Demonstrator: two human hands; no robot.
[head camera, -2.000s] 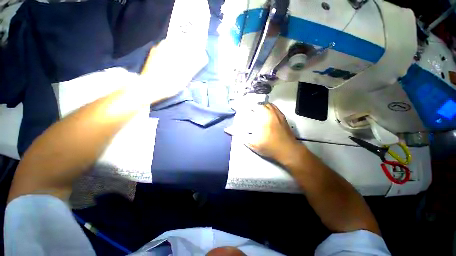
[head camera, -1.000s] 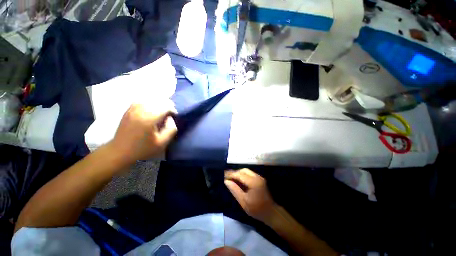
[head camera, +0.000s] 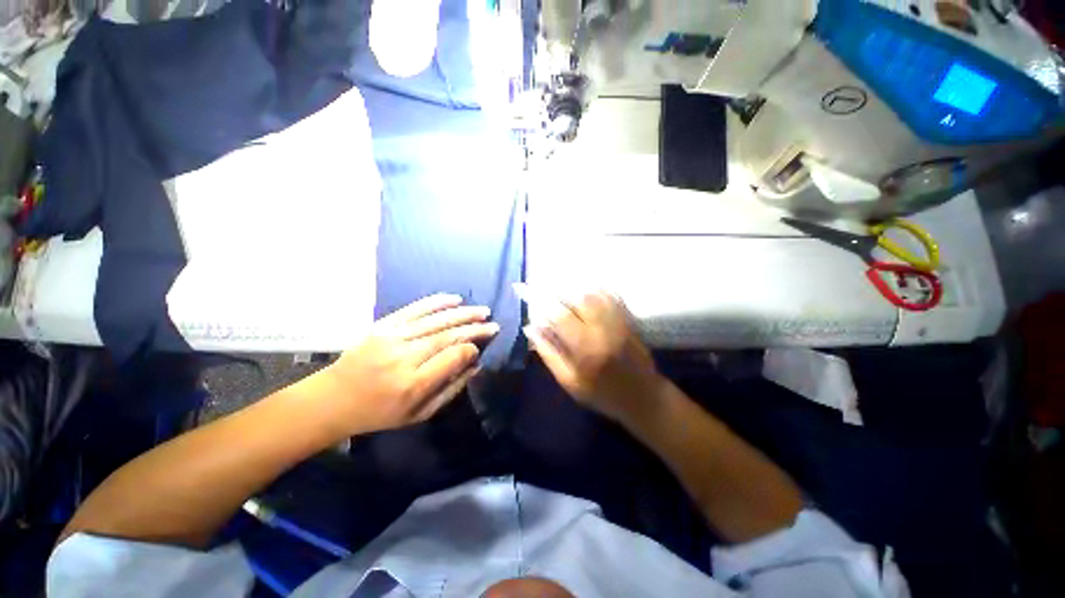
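A navy cloth panel (head camera: 438, 234) runs from under the presser foot (head camera: 563, 108) to the table's front edge, bright blue in the lamp glare. Its right edge looks like a narrow folded strip. My left hand (head camera: 420, 360) lies on the panel at the front edge, fingers spread, palm down. My right hand (head camera: 593, 350) is beside it at the panel's right edge, its thumb and fingers closed on that edge. The needle area is partly lost in glare.
More navy cloth (head camera: 175, 94) lies at the left. A black flat rectangle (head camera: 693, 138) is on the machine bed. Scissors (head camera: 870, 248) with red and yellow loops lie at the right. A blue control panel (head camera: 934, 82) is at the upper right. Pale cloth (head camera: 814, 383) hangs below the table edge.
My left hand has let the lifted fold down and moved right onto the panel. My right hand has come up from below the table edge to the cloth. The view has shifted.
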